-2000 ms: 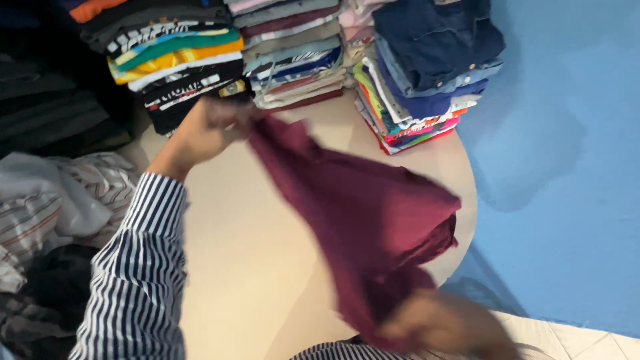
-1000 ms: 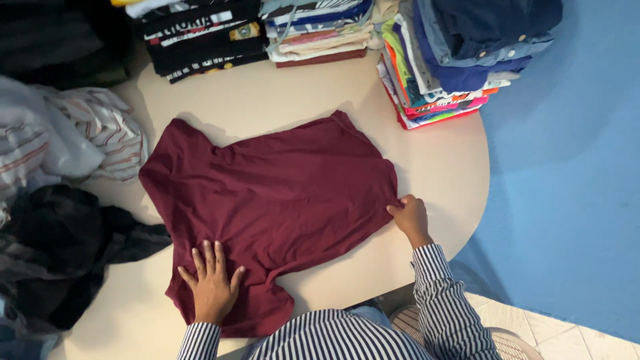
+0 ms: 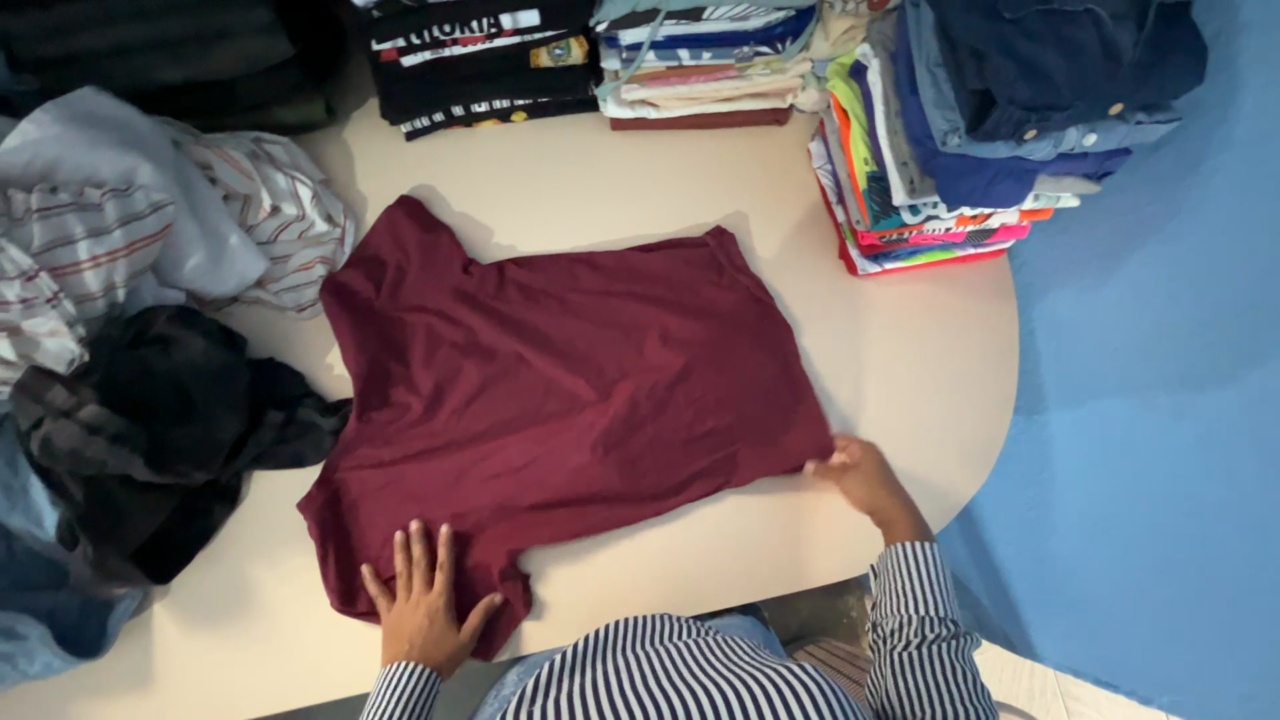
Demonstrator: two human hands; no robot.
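Observation:
A maroon short-sleeved shirt [image 3: 600, 370] lies spread on the pale table [image 3: 900, 370], its collar end to the left and its hem to the right. Small creases run across its middle. My left hand [image 3: 425, 600] rests flat with fingers apart on the sleeve nearest me. With thumb and fingers, my right hand [image 3: 865, 480] pinches the near corner of the hem, at the shirt's right end.
Folded black clothes [image 3: 490, 70], light folded clothes [image 3: 705, 80] and a taller mixed stack with denim [image 3: 940, 170] stand along the far side. Loose striped cloth [image 3: 110, 240] and a crumpled black garment [image 3: 180, 400] lie at left. A blue wall [image 3: 1150, 400] borders the right.
Two seconds ago the maroon shirt hung bunched between both hands above the table; one second ago it lay spread out. Since then the hands have hardly moved on it.

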